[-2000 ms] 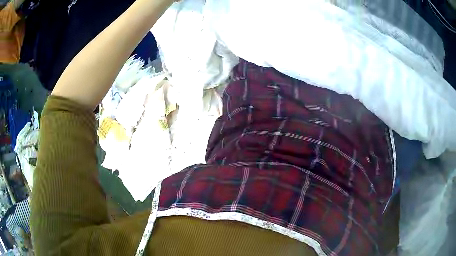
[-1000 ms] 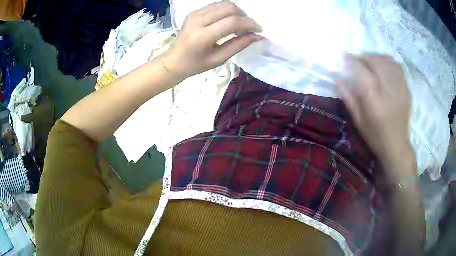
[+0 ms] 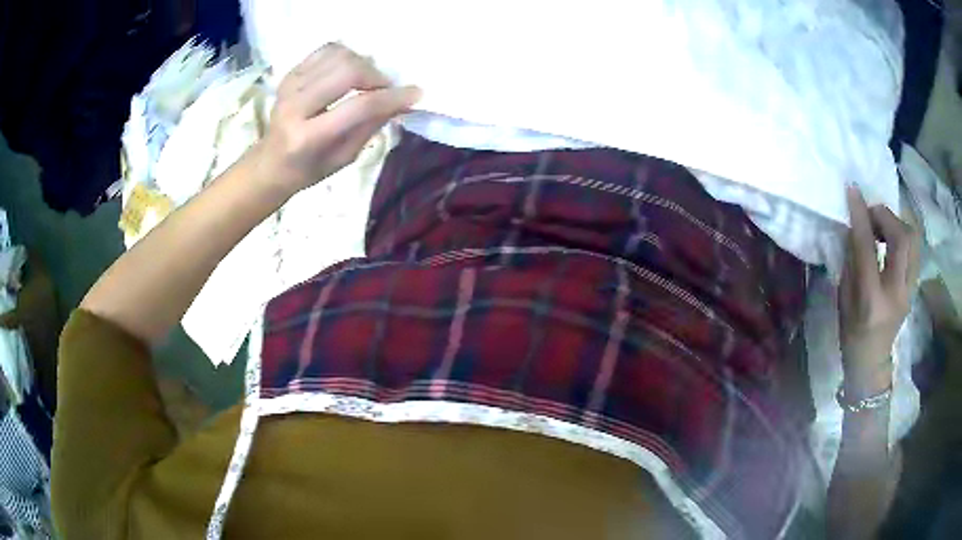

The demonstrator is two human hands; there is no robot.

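A large, overexposed white fabric piece [image 3: 591,74] lies across the top of the view, over the upper part of my lap. My left hand [image 3: 332,116] pinches its near edge at the left, thumb and forefinger together. My right hand [image 3: 878,258] is at the right end of the same edge, with its fingers bent on the cloth. The near edge runs between my hands, sloping down to the right. A second white layer shows under it.
The plaid apron [image 3: 527,327] covers my lap. A pile of off-white pieces [image 3: 306,227] with yellowish marks is at the left. Dark garments [image 3: 95,84] are heaped at the upper left. Patterned cloth [image 3: 21,475] is at the lower left edge.
My left hand came into view and moved left along the cloth. My right hand came in and moved right to the cloth's corner. The cloth now lies flatter, its near edge stretched straight.
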